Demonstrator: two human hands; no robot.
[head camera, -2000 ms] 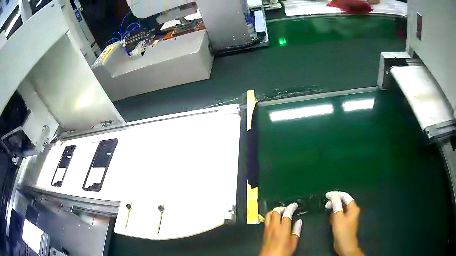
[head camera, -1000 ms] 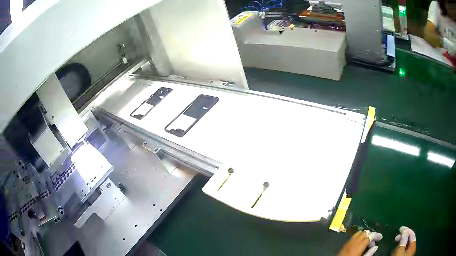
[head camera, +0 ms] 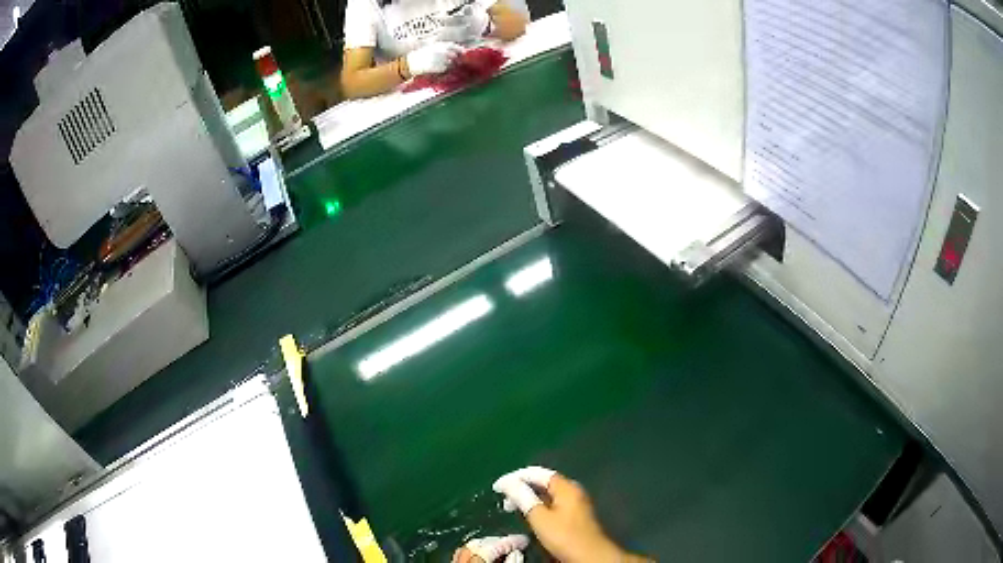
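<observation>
My right hand [head camera: 561, 515], with white finger cots on its fingertips, is low in the middle over the green mat [head camera: 660, 407]. Its thumb and index finger are close together; I cannot tell if anything is between them. My left hand [head camera: 492, 549] is cut off by the bottom edge, just left of and below the right hand; only its white-capped fingers show. Shiny clear film bits [head camera: 449, 530] lie on the mat beside the fingers, near the yellow tape [head camera: 363, 539].
White conveyor [head camera: 198, 473] at lower left, with dark panel ends at its cut-off edge. Outfeed conveyor [head camera: 660, 198] sticks out of the grey cabinet [head camera: 682, 77] at upper right. Grey box [head camera: 132, 330] holds wires at left. A person in white gloves holds red cloth [head camera: 467, 69] opposite.
The view has swung right, so the outfeed and the person opposite show and the panels have mostly left view. My hands remain by the film bits, the left now lower and more cut off.
</observation>
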